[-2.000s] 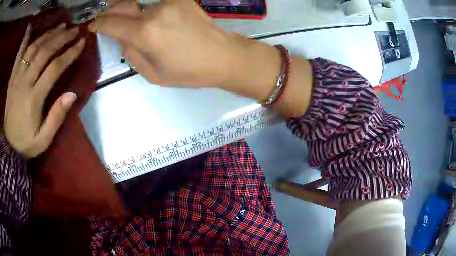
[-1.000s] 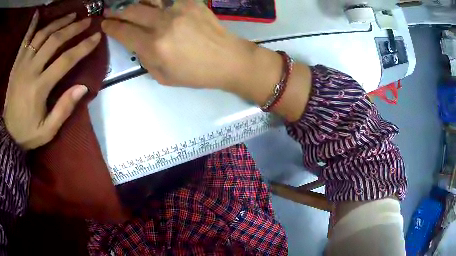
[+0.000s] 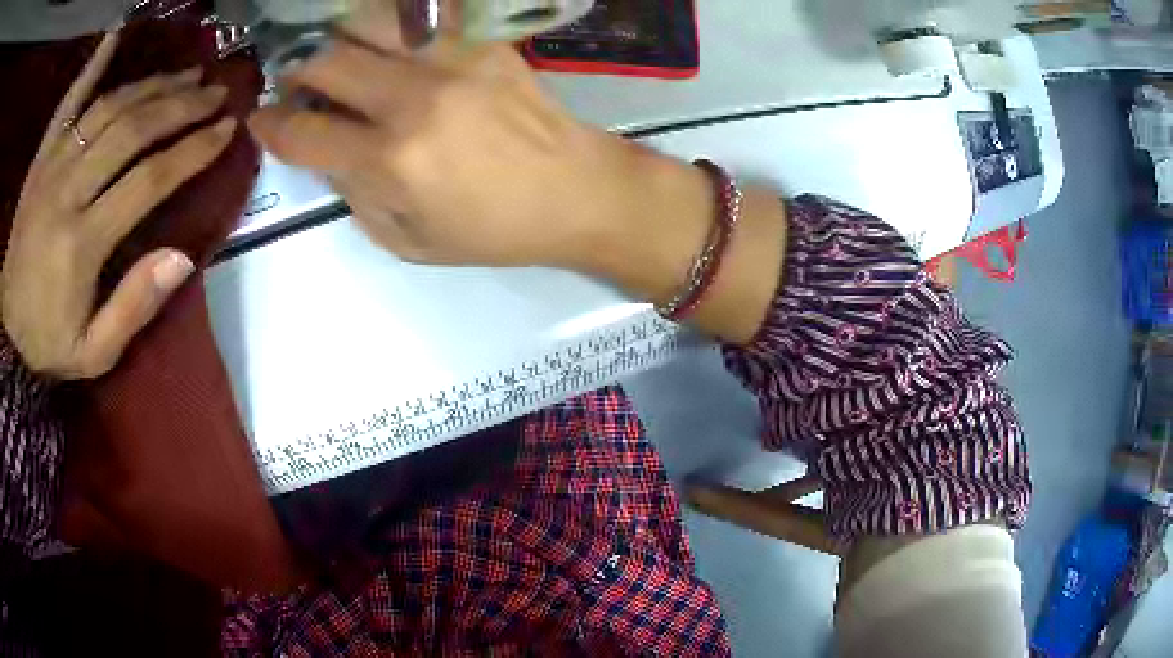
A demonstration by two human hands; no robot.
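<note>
The rust-red fabric point(image 3: 180, 411) lies over the left of the white machine bed point(image 3: 386, 321) and hangs down over my lap. My left hand point(image 3: 109, 231) lies flat on the fabric, fingers a little spread. My right hand point(image 3: 425, 161) is beside the fabric's right edge, close to the needle area, with thumb and fingertips together; whether they pinch the edge is unclear. Small shiny metal parts of the presser foot area point(image 3: 229, 36) show at the top left, partly hidden by the machine head point(image 3: 167, 18).
A red-cased smartphone point(image 3: 618, 36) lies on the bed behind my right wrist. A printed ruler point(image 3: 476, 405) runs along the front edge. A red bag point(image 3: 993, 252) hangs at the right end. A wooden bar point(image 3: 765, 514) and a blue object point(image 3: 1083, 585) are lower right.
The machine head now shows more along the top edge as the view has shifted. My right hand has moved slightly down beside the fabric edge. My left hand stays flat on the fabric.
</note>
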